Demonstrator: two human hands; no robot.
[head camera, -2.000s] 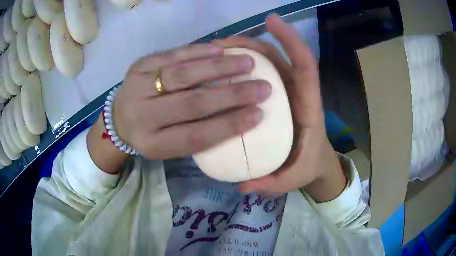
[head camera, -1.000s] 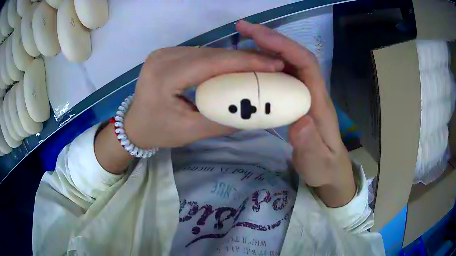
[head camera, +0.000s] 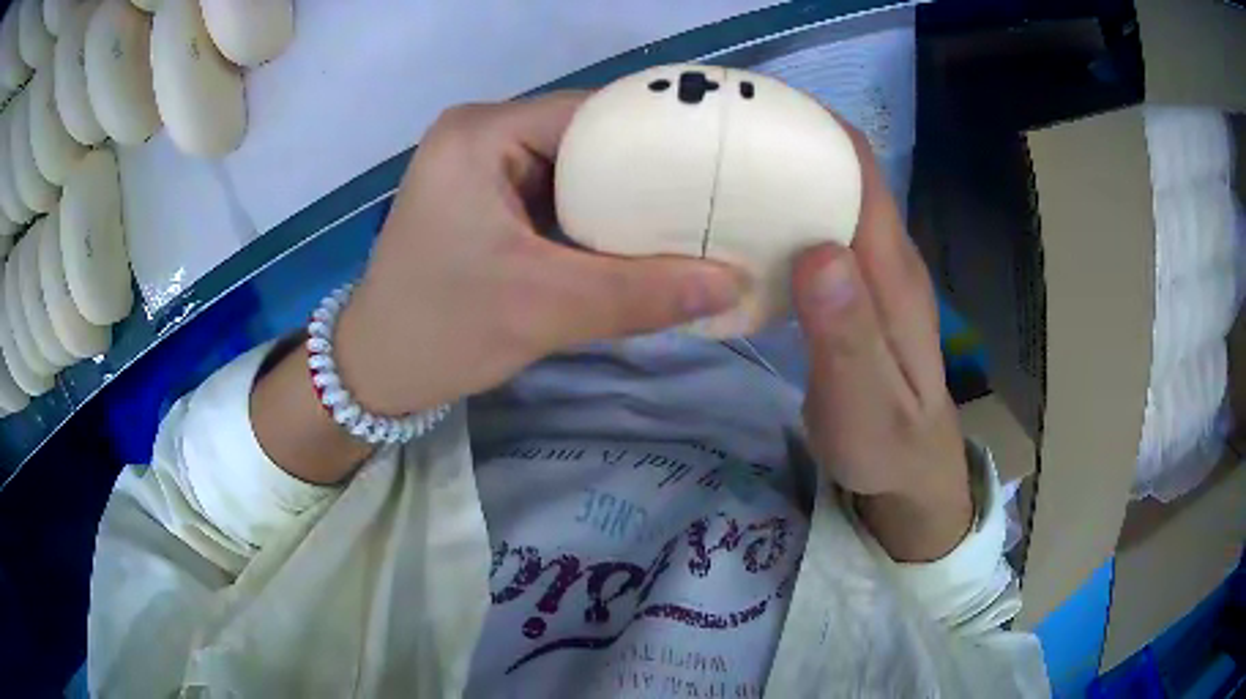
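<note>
A cream plastic housing (head camera: 708, 178) is held up between my two hands in the middle of the view. Its centre seam runs up its face, and small dark port cut-outs show at its far end. My left hand (head camera: 499, 253) grips its left side, with the thumb across the near edge. My right hand (head camera: 881, 355) holds its right side, thumb on the near right edge and fingers behind it. The fingers behind the housing are mostly hidden.
Rows of cream housings (head camera: 93, 232) stand on the bench's pale sheet (head camera: 369, 68) at the left. An open brown carton (head camera: 1086, 355) at the right holds whitish wrapped packing (head camera: 1186, 301). The bench's dark edge (head camera: 294, 225) curves across, beyond my hands.
The housing has turned from its broad face to its narrow end, then tilted so face and cut-outs both show. It has risen slightly. My left hand moved off its face to its left side.
</note>
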